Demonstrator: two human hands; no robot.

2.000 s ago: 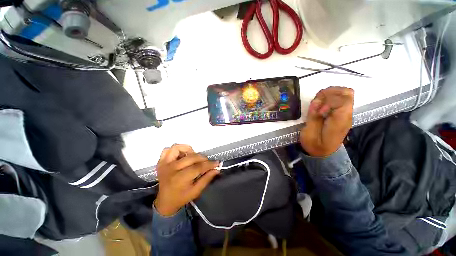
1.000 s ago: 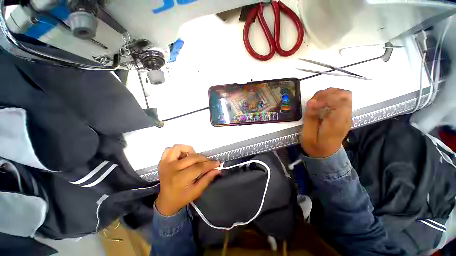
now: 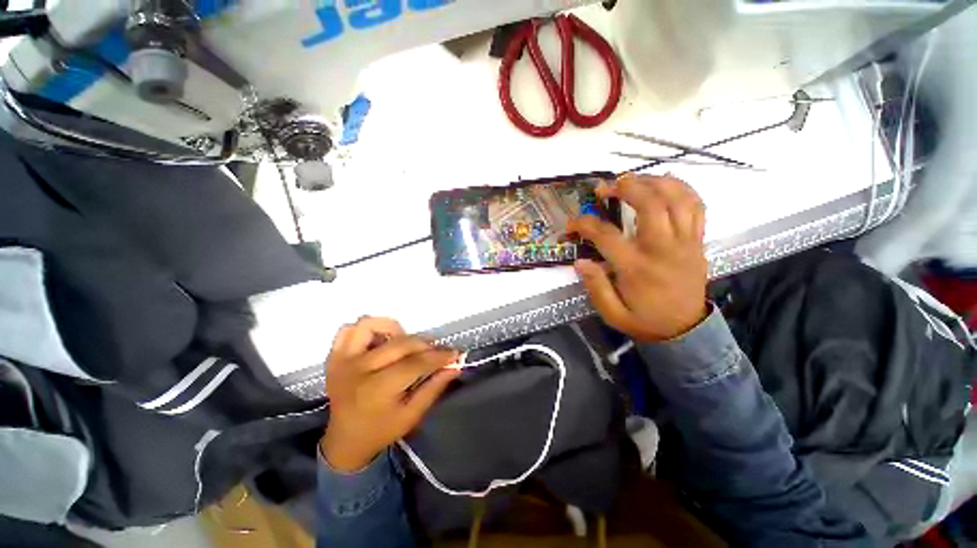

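Note:
A black smartphone [image 3: 514,227] with a bright, colourful screen lies flat on the white machine bed. My right hand [image 3: 648,252] is over the phone's right end, fingers apart, with fingertips at the screen; it holds nothing. My left hand [image 3: 380,391] is at the front table edge, its fingertips closed on the end of a white cord [image 3: 559,391]. The cord hangs in a loop over dark grey cloth [image 3: 482,428] in my lap. Part of the cord is hidden behind my left hand.
Red-handled scissors [image 3: 560,80] and thin dark tweezers [image 3: 691,152] lie behind the phone. The white sewing machine [image 3: 429,27] spans the top. Dark garments with white stripes are heaped at left [image 3: 118,236] and right [image 3: 857,375]. A printed scale [image 3: 514,321] runs along the front edge.
My right hand has moved left from beside the phone onto its screen, and its curled fingers have spread. My left hand still holds the cord. The whole view has shifted slightly.

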